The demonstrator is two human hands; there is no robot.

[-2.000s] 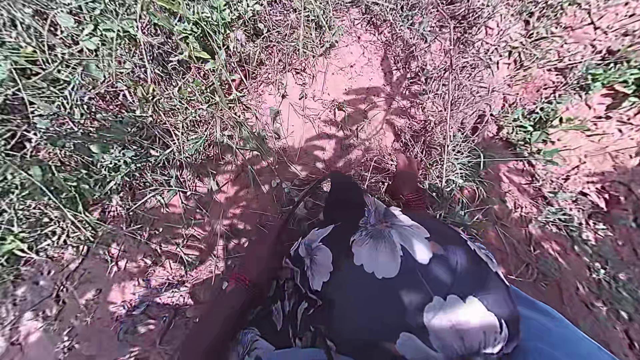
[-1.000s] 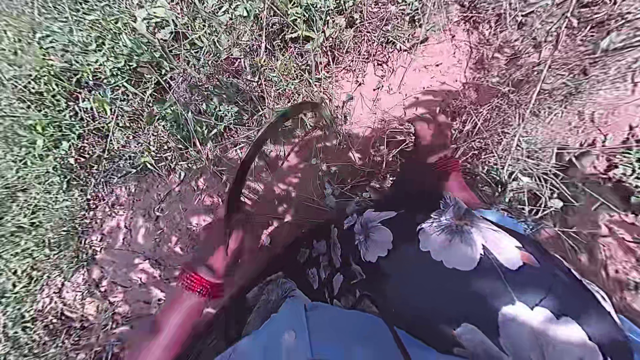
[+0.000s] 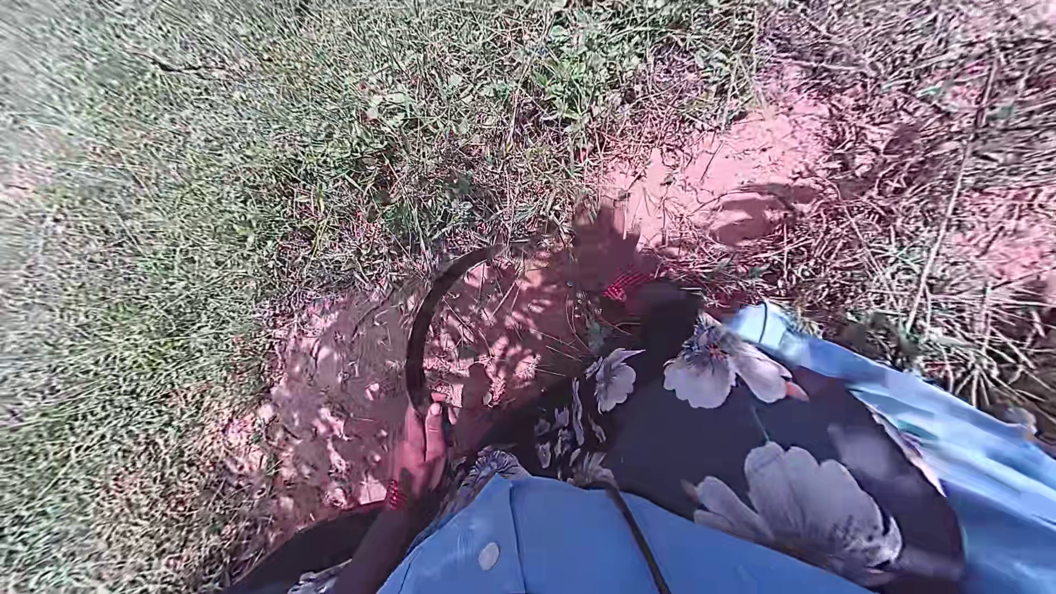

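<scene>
My left hand [image 3: 419,450], with a red beaded bracelet at the wrist, is closed around the lower end of a dark, curved sickle [image 3: 421,334]. The sickle arcs up and to the right over the shaded reddish soil, its far end near the grass edge. Up and to the right, my right hand [image 3: 606,239] is low over the soil in deep shade, a red bracelet at its wrist. It is close to the sickle's far end. Its fingers are blurred, and whether they hold anything cannot be seen.
Green grass [image 3: 206,206] covers the left and top. Reddish bare soil [image 3: 751,157] and dry stalks [image 3: 949,198] lie at the right. Dark floral cloth [image 3: 660,429] and a light blue garment [image 3: 569,536] fill the lower part of the view, hiding some ground.
The view has shifted, with more grass now at the left. Compared with one second ago, my right hand is nearer the sickle's far end. My left hand still holds the sickle.
</scene>
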